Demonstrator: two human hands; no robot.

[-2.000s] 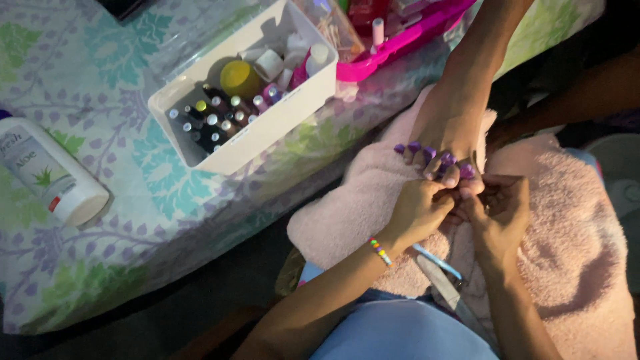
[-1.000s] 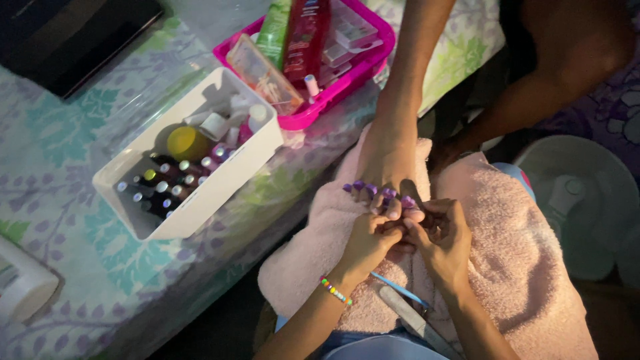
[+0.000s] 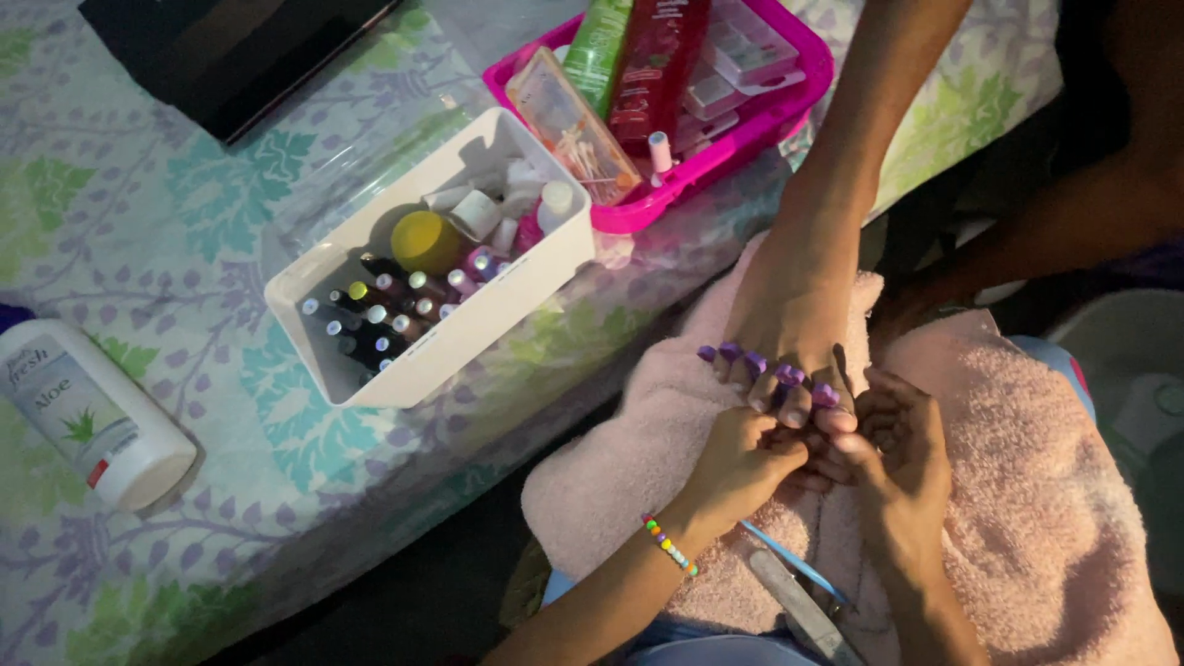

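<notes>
Another person's foot [image 3: 795,287] rests on a pink towel [image 3: 1027,481] over my lap, with a purple foam toe separator [image 3: 788,375] between its toes. My left hand [image 3: 745,462], a beaded bracelet [image 3: 668,546] at its wrist, is at the toe tips with its fingers bent. From the other side, my right hand [image 3: 902,462] has its thumb by the big toe and its fingers curled beneath. Whether either hand holds something small cannot be made out. A nail file [image 3: 800,601] and a thin blue stick-like tool [image 3: 794,560] lie between my forearms.
On the floral-covered surface stand a white bin [image 3: 472,342] of nail polish bottles [image 3: 377,314] and a pink basket [image 3: 740,153] with tubes and cotton swabs. An aloe lotion bottle [image 3: 97,416] lies at left, near a black box [image 3: 231,55]. A tub [image 3: 1128,361] is at right.
The view has shifted, bringing the black box and more of the pink basket into sight. Both my hands stay at the toes, with only slight finger changes.
</notes>
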